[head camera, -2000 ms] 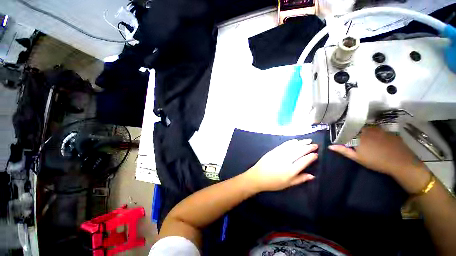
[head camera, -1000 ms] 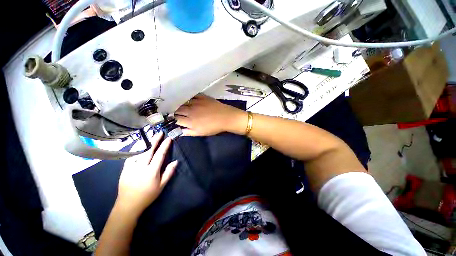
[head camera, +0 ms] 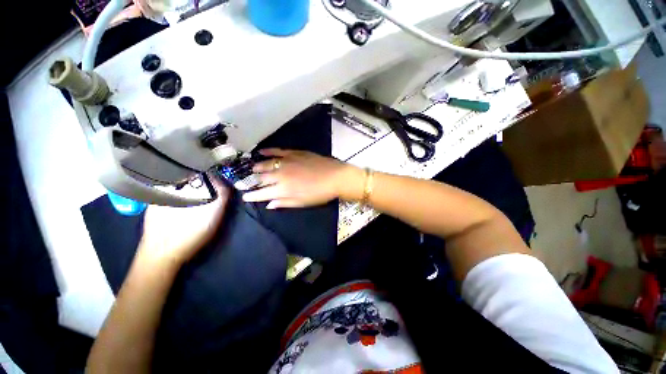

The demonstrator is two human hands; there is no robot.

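Observation:
A dark garment piece [head camera: 226, 270] lies on the white machine table and hangs over its front edge towards my lap. Part of it runs under the presser foot [head camera: 232, 174] of the white sewing machine [head camera: 307, 77]. My left hand [head camera: 182, 223] is on the cloth just left of the needle area, its fingertips partly hidden by the machine's guard; I cannot tell if it grips the cloth. My right hand [head camera: 296, 179] lies palm down on the cloth, right beside the presser foot, fingers pointing left and slightly apart.
Black shears [head camera: 416, 135], silver thread snips [head camera: 356, 122] and a green-handled tool [head camera: 467, 104] lie on the table right of my right hand. A cardboard box [head camera: 577, 131] stands at the right. A blue cup-like thing [head camera: 279, 14] is on the machine head. Red stools show at lower right.
The cloth has moved further back under the machine, and its left part is now bunched and folded. My left hand has moved left and up, partly behind the guard. My right hand's fingers have spread.

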